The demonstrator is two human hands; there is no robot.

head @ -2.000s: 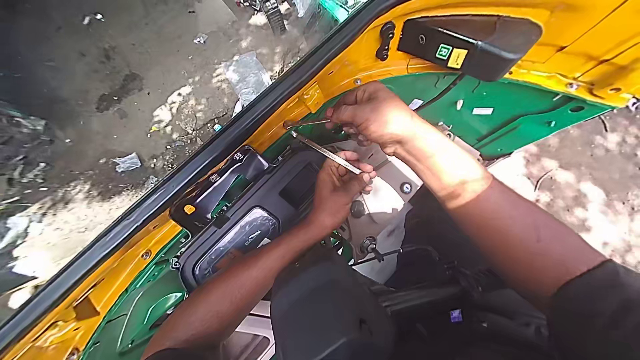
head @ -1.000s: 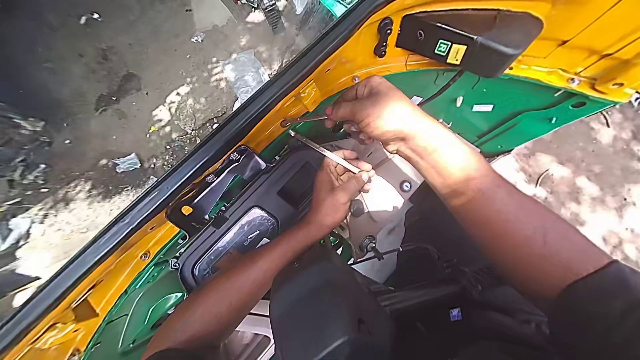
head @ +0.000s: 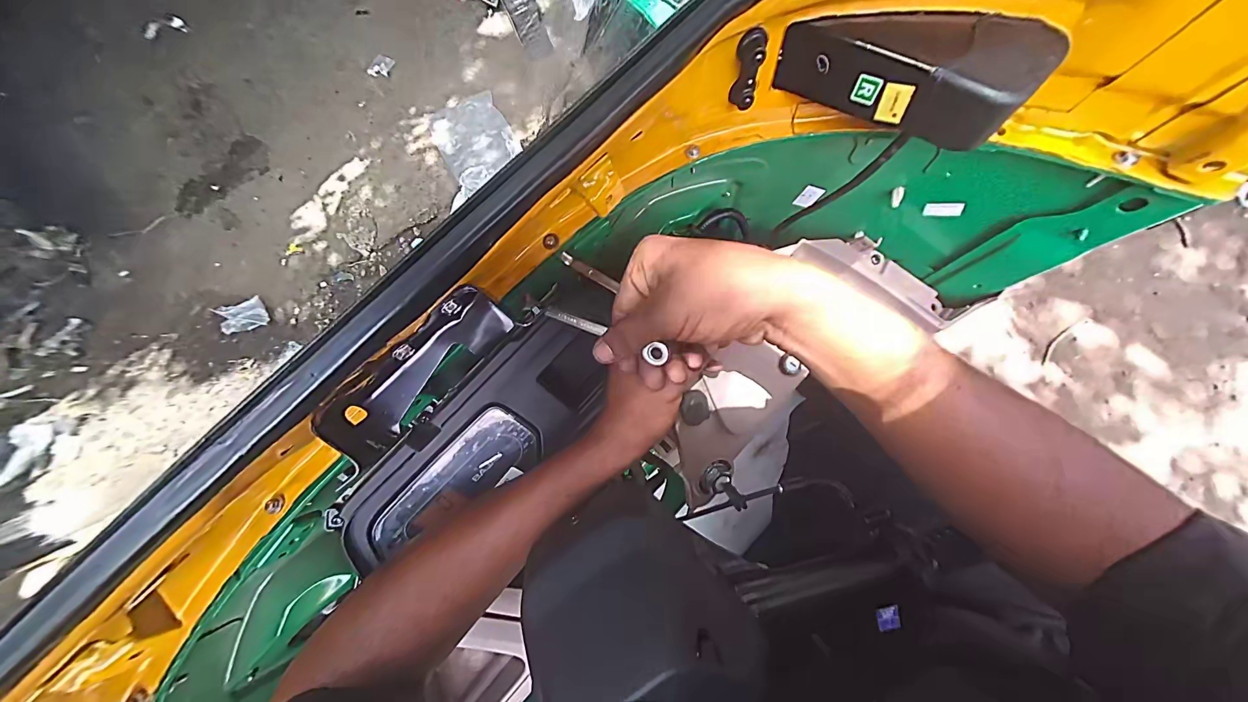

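Observation:
My right hand (head: 687,297) is closed around a metal tool; its thin shaft (head: 590,272) points up-left, and a round socket end (head: 655,353) shows below the fingers. Whether shaft and socket are one piece cannot be told. Partly hidden behind it, my left hand (head: 643,395) grips a slim metal wrench (head: 570,320), whose far end reaches the upper edge of the black dashboard housing (head: 575,375). The instrument cluster (head: 458,478) lies left of my left forearm. A beige panel (head: 746,409) with a round knob sits beneath my right wrist.
The yellow body frame (head: 604,185) with black edge trim (head: 390,283) runs diagonally past the hands. A green inner panel (head: 877,224) and a black mirror-like housing (head: 916,83) lie beyond. A dark padded part (head: 634,604) stands near me. Plastic scraps (head: 476,141) litter the ground outside.
My right hand has turned and moved down over my left hand, now covering much of it. The socket end has come into sight. Both hands keep hold of their tools.

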